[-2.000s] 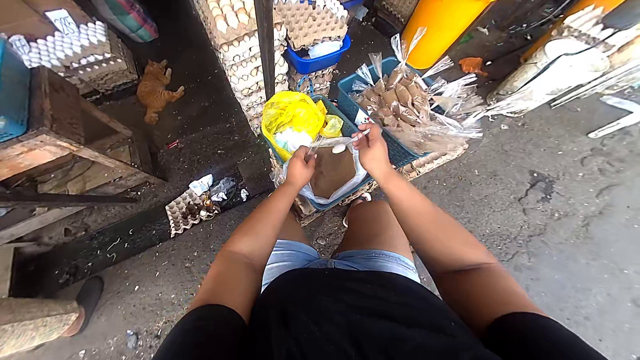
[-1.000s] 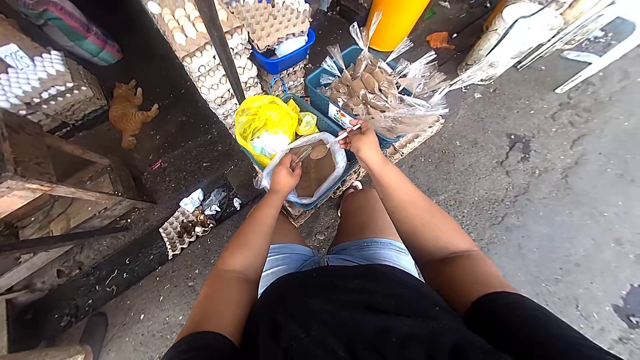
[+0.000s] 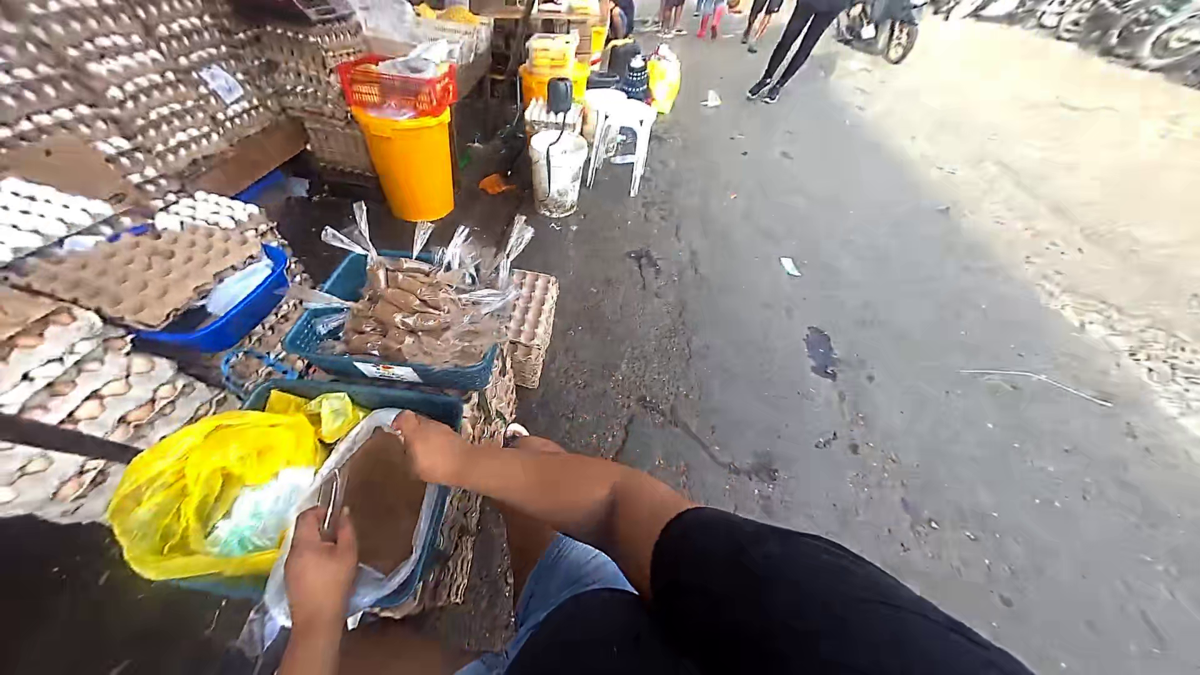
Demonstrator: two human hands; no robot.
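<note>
A clear plastic bag (image 3: 377, 592) with its mouth open lies in a blue-green basket (image 3: 436, 405), holding a brown powdery material (image 3: 380, 502). My left hand (image 3: 321, 567) grips a thin shiny item (image 3: 333, 502), perhaps a utensil handle, at the bag's near left side. My right hand (image 3: 427, 445) pinches the bag's far right rim; its fingertips are partly hidden. Beside the bag, to the left, lies a yellow plastic bag (image 3: 202, 478) with clear plastic in it. Tied clear bags of brown material (image 3: 412, 309) fill a second blue-green basket (image 3: 422, 373) just beyond.
Stacked egg trays (image 3: 112, 375) line the left, with a blue tub (image 3: 220, 314) among them. Farther off stand a yellow bin (image 3: 408, 164), a white bucket (image 3: 559, 173) and a white stool (image 3: 628, 127). A person in dark trousers (image 3: 795, 42) is on the pavement.
The view has swung up and right, bringing the street into sight. The pale round thing seen over the brown material earlier no longer shows. Both hands stay at the bag.
</note>
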